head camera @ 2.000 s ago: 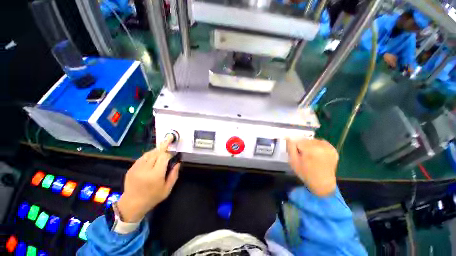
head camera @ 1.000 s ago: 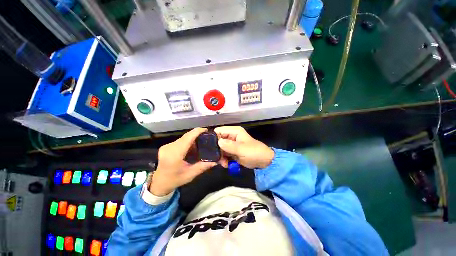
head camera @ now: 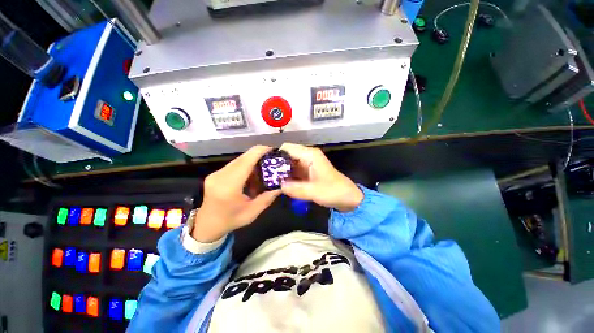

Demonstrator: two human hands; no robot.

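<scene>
A small dark smartwatch body (head camera: 275,171) is held between both hands just below the press's front panel. Its screen is lit with a whitish-purple pattern and faces up. My left hand (head camera: 231,195) grips its left side and my right hand (head camera: 319,179) grips its right side. The white press panel (head camera: 260,140) has a green button at each end, a red button in the middle and two displays with red digits. A small blue glowing thing (head camera: 299,206) shows low beside my right hand; what it is cannot be told.
A black tray (head camera: 107,237) with rows of lit watches lies at left. A blue and white box (head camera: 58,110) with a small black watch case (head camera: 69,88) on top stands left of the press. Grey metal blocks (head camera: 537,58) and a yellowish hose (head camera: 460,65) are at right.
Both hands have left the press panel and come together around the watch. Its screen, dark a second ago, is now lit. The view has tilted down from the press bed.
</scene>
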